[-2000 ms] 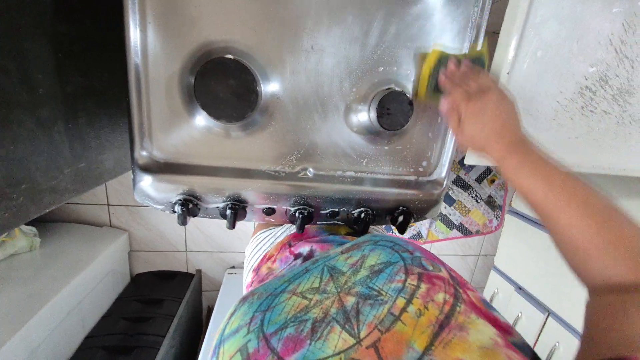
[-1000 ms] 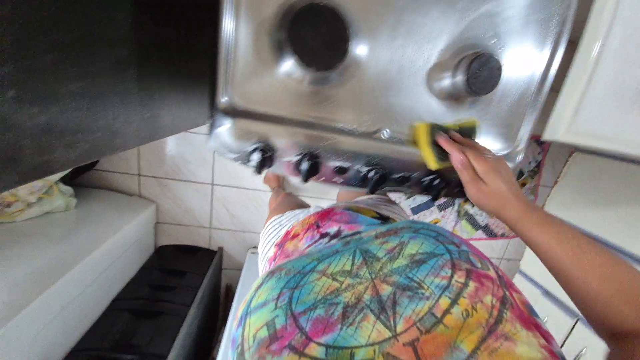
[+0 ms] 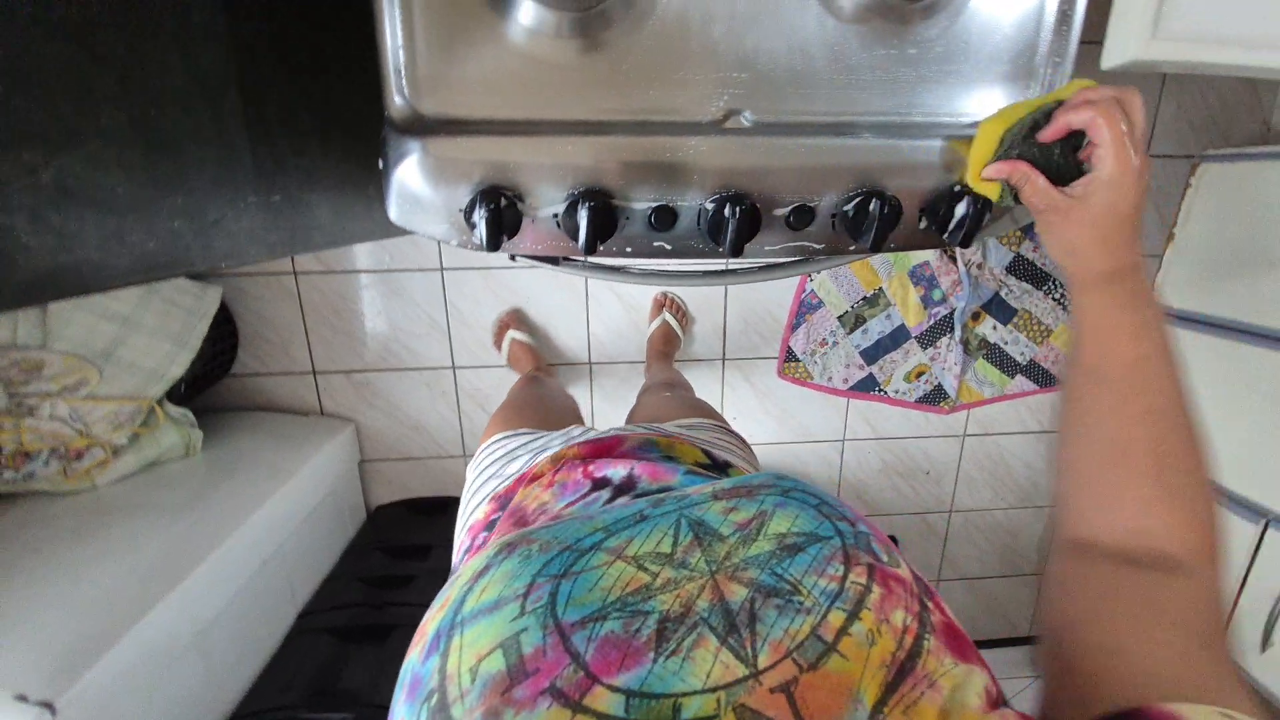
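My right hand [image 3: 1095,170] grips a yellow and dark green scrub sponge [image 3: 1040,140] at the right front corner of a stainless steel gas stovetop [image 3: 600,80]. The sponge's yellow side rests against the metal, just above the rightmost black control knob [image 3: 957,215]. White suds streak that knob, the others such as the middle knob [image 3: 732,222], and the front panel [image 3: 680,160] around them. My left hand is out of view.
A patchwork mat [image 3: 900,330] with a pink border lies on the tiled floor [image 3: 520,410] below the stove. White cabinets [image 3: 1225,240] stand at the right. At the left are a dark panel [image 3: 190,130], a white surface [image 3: 170,530] and a folded cloth [image 3: 90,390].
The right hand has moved with the sponge from the stovetop's right side, along its front edge, to the right front corner. The view has shifted toward the floor.
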